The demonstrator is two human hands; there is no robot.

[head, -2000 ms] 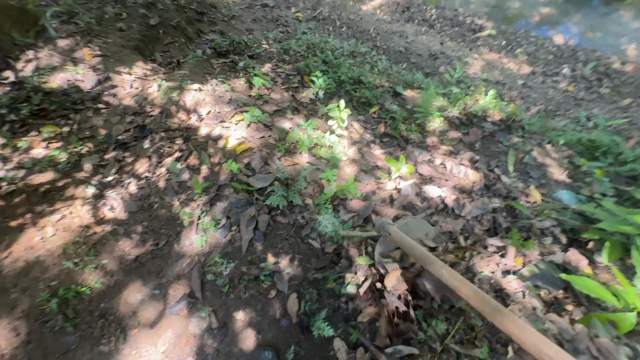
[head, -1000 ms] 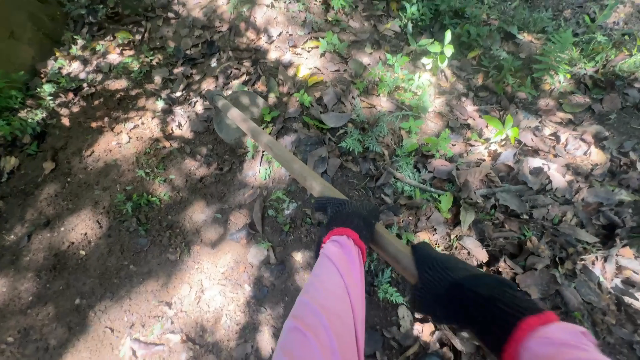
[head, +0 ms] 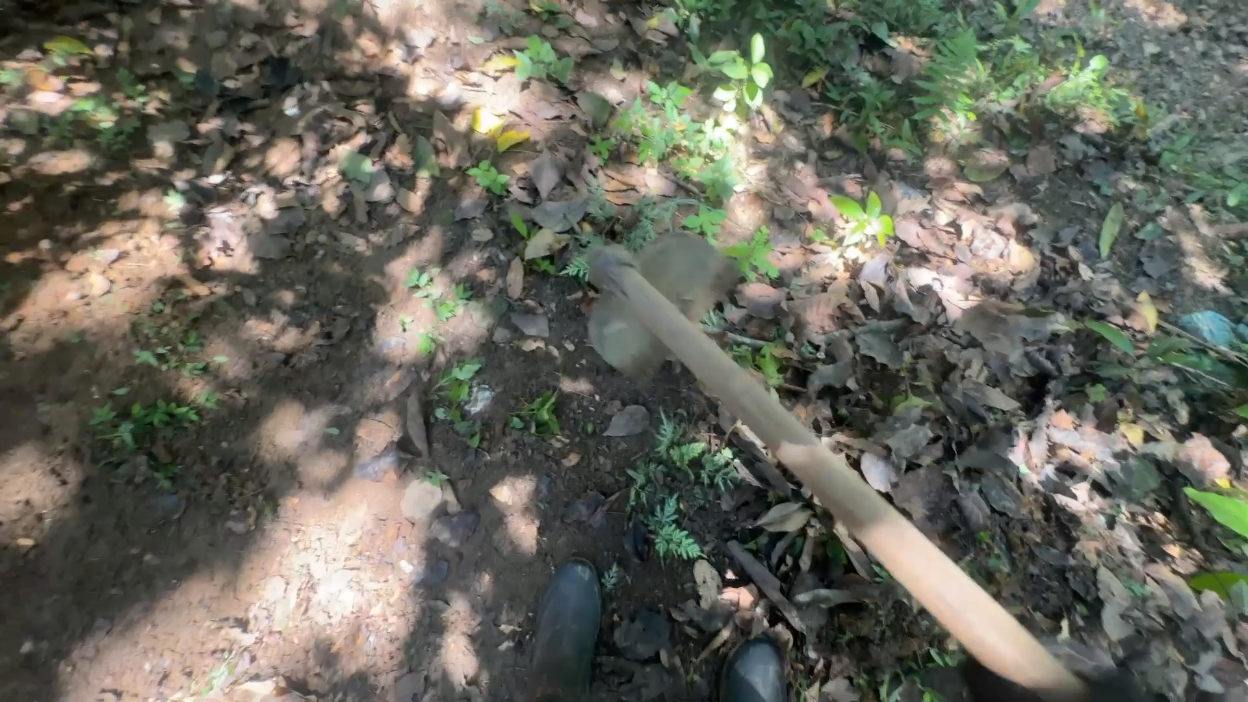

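Note:
A hoe with a long wooden handle reaches diagonally from the lower right corner to the middle of the view. Its rounded metal blade, blurred, is over leaf litter and small green plants. At the bottom right edge, a dark gloved hand, which looks like my left hand, is closed around the handle; most of it is cut off by the frame. My right hand is not plainly visible.
Two dark boots stand at the bottom centre. Dry leaves, low fern-like plants and a bright green seedling cover the ground. Bare soil lies at left, and a bluish object at the right edge.
One second ago both gloved hands and pink sleeves showed on the handle; now only part of one glove remains at the bottom right. The hoe head has moved right over the ground.

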